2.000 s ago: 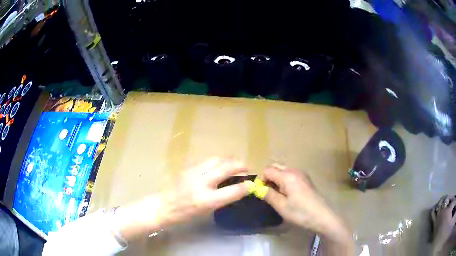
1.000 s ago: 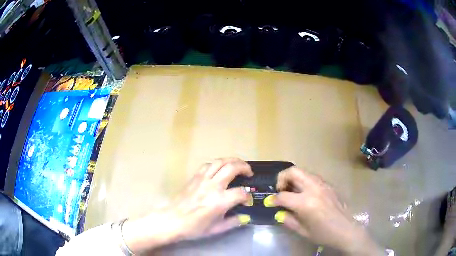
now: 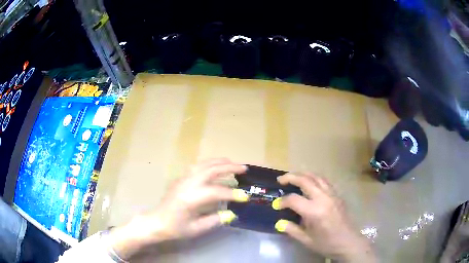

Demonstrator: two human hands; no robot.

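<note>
A black speaker housing (image 3: 261,213) lies on its side on the cardboard, with its slot facing up. Small white and red parts show in the slot; a circuit board there cannot be made out clearly. My left hand (image 3: 198,198) rests on the housing's left end, yellow finger cots on two fingertips touching it near the slot. My right hand (image 3: 319,210) holds the right end, with yellow finger cots beside the slot and below it. The housing is held between both hands. No tool shows in either hand.
Another black housing (image 3: 402,149) lies at the right, with a green circuit board (image 3: 378,165) and wires sticking out. Similar housings (image 3: 239,56) line the far edge. A blue printed sheet (image 3: 56,164) and metal upright (image 3: 105,43) are at left. Another person's hand (image 3: 457,236) is at the right edge.
Since two seconds ago, my hands have moved apart from above the housing to its two ends, uncovering the slot. Since one second ago, the housing has tilted slightly and shifted a little left.
</note>
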